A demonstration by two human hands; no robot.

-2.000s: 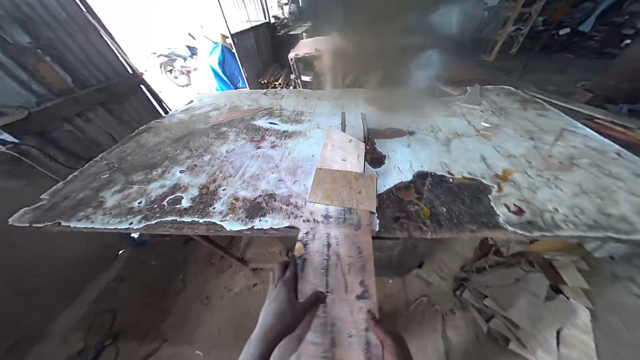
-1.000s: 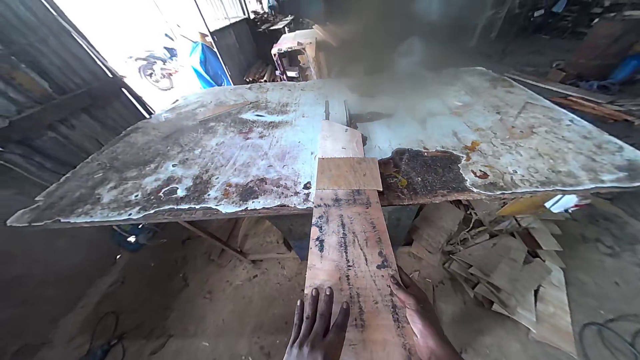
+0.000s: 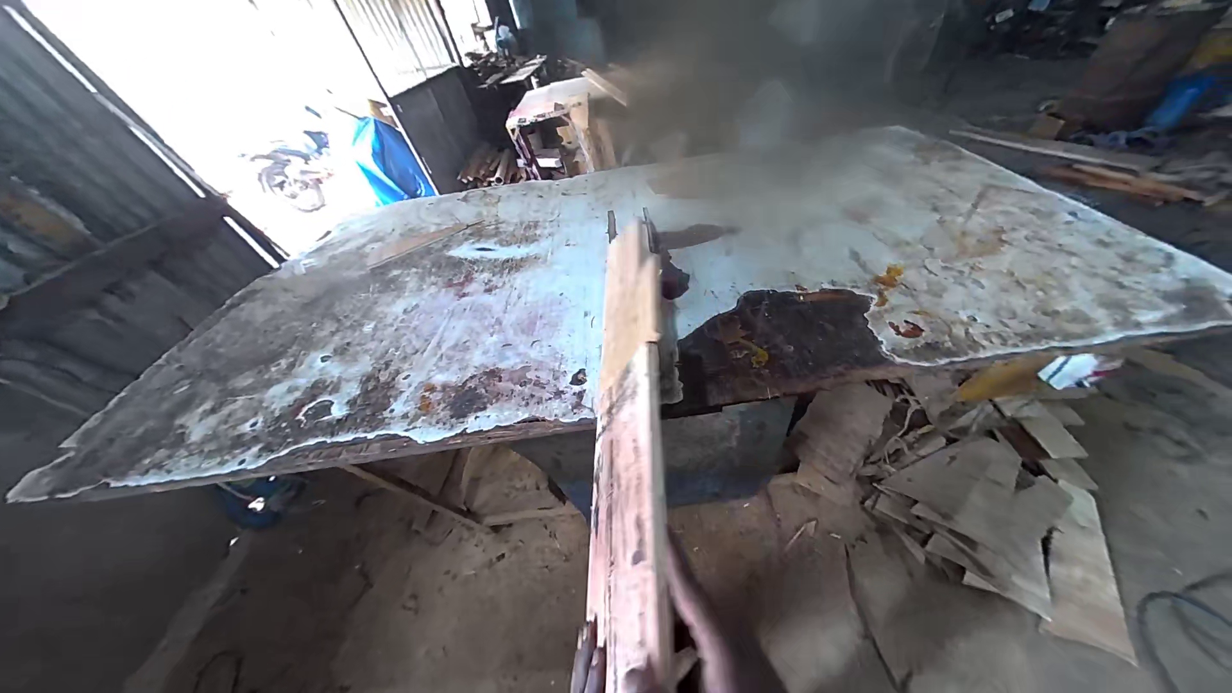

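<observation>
A long wooden board [image 3: 630, 500] is tilted up on its narrow side and reaches from the bottom of the view over the near edge of the worn worktable [image 3: 462, 337]. Its far part, a paler piece of wood [image 3: 630, 298], lies close to two thin metal strips on the tabletop. At the bottom edge my left hand [image 3: 585, 659] shows only its fingers, against the board's left side. My right hand [image 3: 707, 626] is at the board's right side, blurred and partly behind it. Both hands grip the board.
Scrap plywood pieces [image 3: 991, 500] lie heaped on the floor below the table's right side. A black cable [image 3: 1174, 616] is at the lower right. Wood strips [image 3: 1126, 178] lie beyond the table. Behind stands a small wooden stand [image 3: 553, 106]; a corrugated metal wall [image 3: 96, 192] rises at left.
The board has turned from showing its broad face to standing on its narrow side. My left hand, on top of the broad face one second ago, is now at the board's left side.
</observation>
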